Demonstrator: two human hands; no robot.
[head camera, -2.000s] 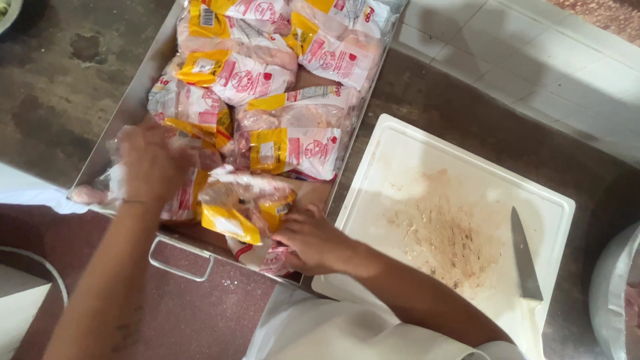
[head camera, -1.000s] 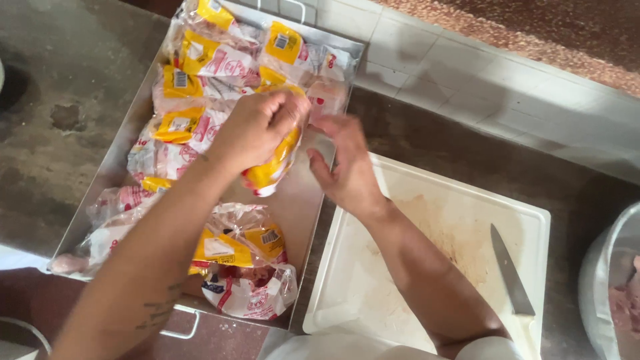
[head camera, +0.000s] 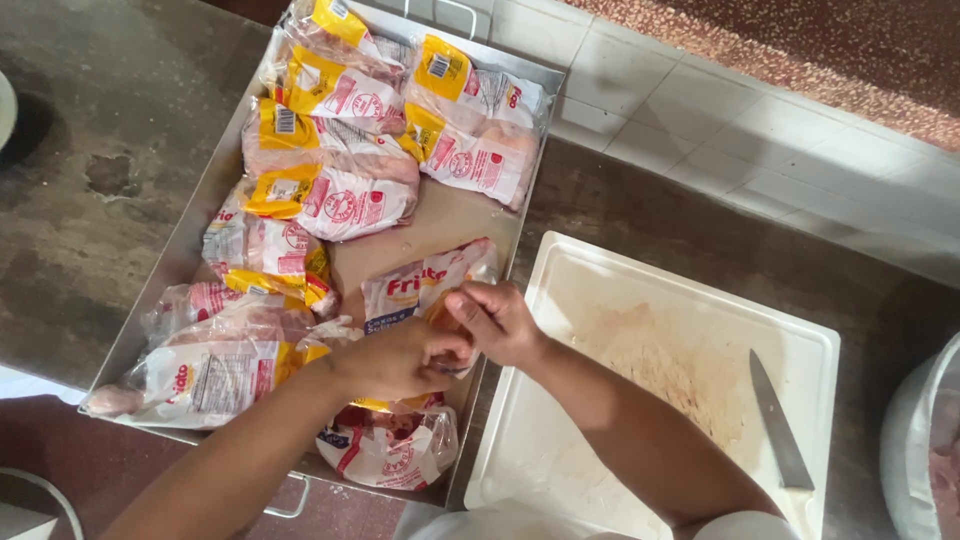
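A printed plastic bag of chicken (head camera: 401, 289) lies over the right part of a large metal tray (head camera: 169, 259). My left hand (head camera: 401, 356) and my right hand (head camera: 499, 319) both grip its right side, close together with fingers bent in. The pinched plastic is partly hidden by the fingers. Several more bags of raw chicken (head camera: 337, 202) fill the tray's left and far parts. Another bag (head camera: 397, 450) sits at the near right corner, below my left hand.
Right of the tray is a white cutting board (head camera: 592, 315), stained in the middle, with a knife (head camera: 776, 420) on its right side. A metal pot (head camera: 915, 427) with meat stands at the right edge. Behind the counter (head camera: 600, 187) runs a tiled wall (head camera: 675, 112).
One second ago my hands were over the tray's upper right part with a bag raised in my left hand. Now both hands are lower, at a bag over the tray's right part.
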